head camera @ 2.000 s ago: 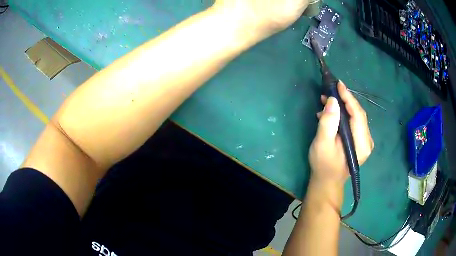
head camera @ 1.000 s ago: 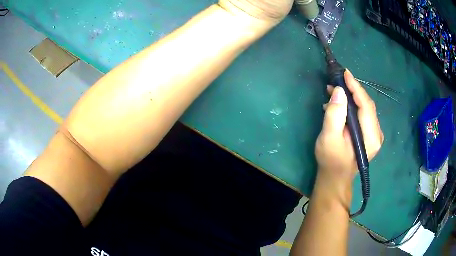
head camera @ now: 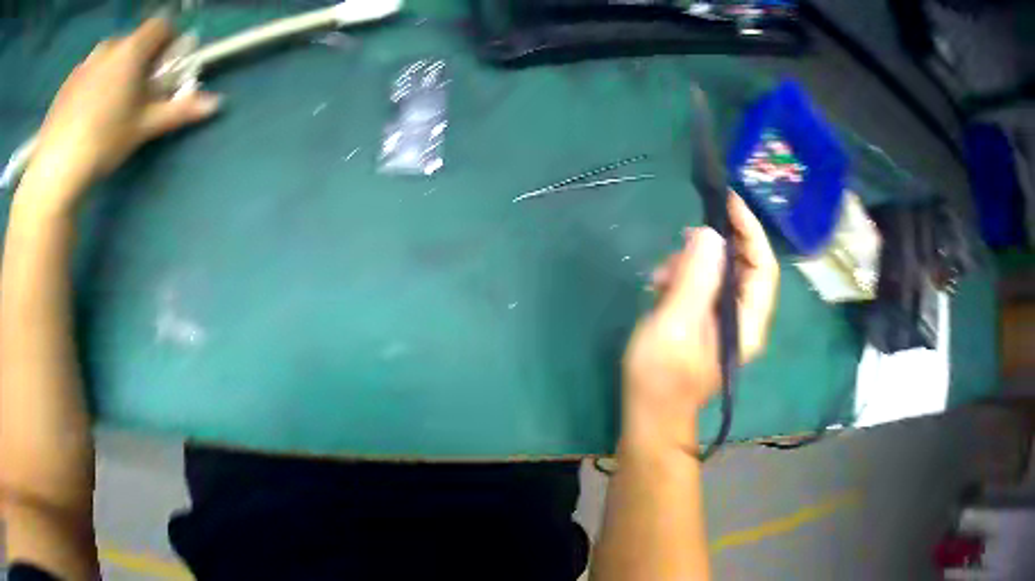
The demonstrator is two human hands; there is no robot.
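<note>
The black circuit board [head camera: 417, 119] lies on the green mat at upper centre, blurred. My left hand [head camera: 119, 102] is at upper left around a long cream desoldering pump [head camera: 272, 36], thumb below it and fingers above; the grip is blurred. My right hand [head camera: 698, 301] holds the dark soldering iron [head camera: 717, 204] upright, right of the board, its tip pointing away and touching nothing visible. Metal tweezers [head camera: 585, 179] lie on the mat between the board and my right hand.
A blue bin [head camera: 800, 148] with small coloured parts stands just right of the iron. Beside it are a pale box [head camera: 846, 255] and a dark box [head camera: 908, 267]. A black rack [head camera: 636, 36] lies along the back. The mat's front edge [head camera: 375, 456] is near my body.
The view has swung to the right. My left hand and the pump have moved left, away from the board. The iron has left the board and is now near the blue bin.
</note>
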